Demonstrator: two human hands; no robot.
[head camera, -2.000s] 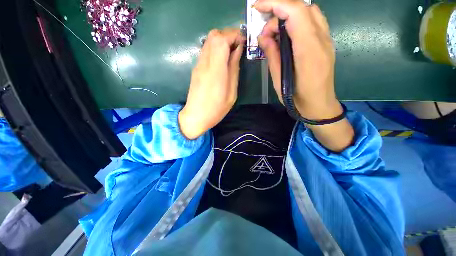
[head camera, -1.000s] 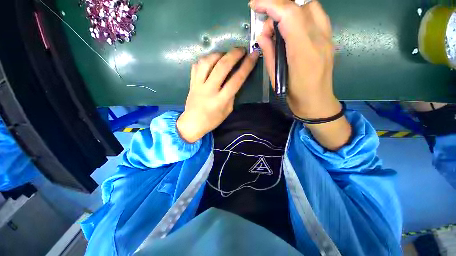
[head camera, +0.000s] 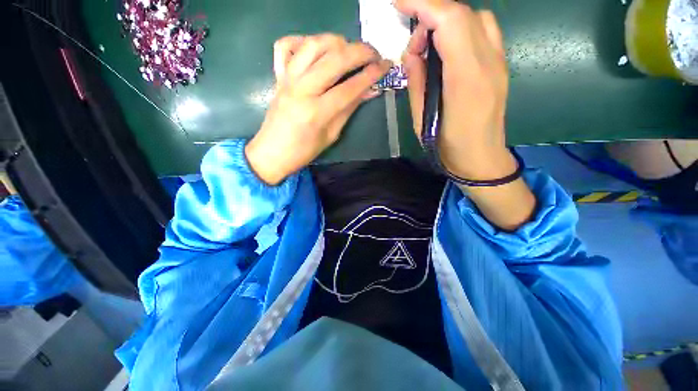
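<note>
An open phone assembly with a pale face lies at the top centre, cut off by the frame's top edge. My right hand holds a black soldering iron by its handle over the phone's right side; the iron's tip is hidden. My left hand is at the phone's lower left corner, its thumb and fingertips close together there. Whether they pinch a small part is too small to tell. A pile of small dark red and white components lies at the upper left.
Thin solder wire crosses the left side of the bench. A long black slotted tray stands at the left. A yellow-green cylinder is at the upper right. A pale tape strip lies below the phone.
The view has shifted slightly. My left hand has lifted and turned, from lying flat beside the phone to bringing its fingertips together at the phone's lower end. My right hand still holds the iron.
</note>
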